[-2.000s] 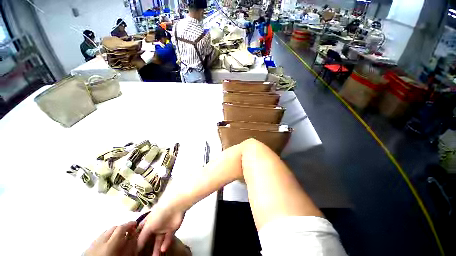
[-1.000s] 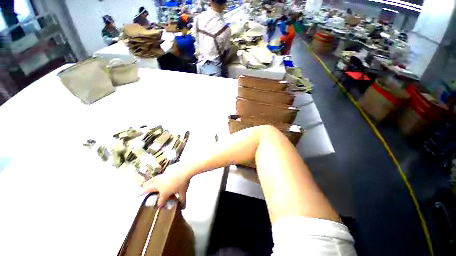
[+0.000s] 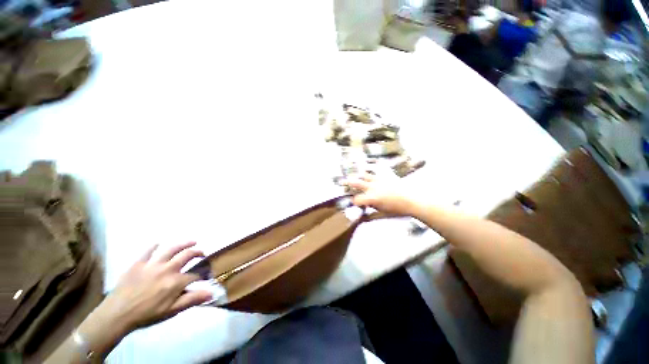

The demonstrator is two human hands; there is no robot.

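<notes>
A brown tote bag (image 3: 302,266) lies at the table's front edge with its mouth facing up. A pale top zipper (image 3: 267,254) runs along the mouth, with a golden bit near its left end. White wraps sit at both mouth corners. My left hand (image 3: 167,281) holds the left corner, thumb on the white wrap. My right hand (image 3: 366,199) holds the far right corner. The bag's lower part is hidden. The frame is blurred.
The white table (image 3: 213,106) bears rolled straps (image 3: 381,142) beyond the bag. Limp brown bags (image 3: 43,249) are piled at left, with another brown pile (image 3: 53,67) behind. Finished brown bags (image 3: 569,220) stand at right. Grey-beige bags (image 3: 358,25) stand at the far edge.
The view has swung left. The bag has turned from pointing away to lying across in front of me. My left hand has come into view on its left corner; my right hand stays on the other.
</notes>
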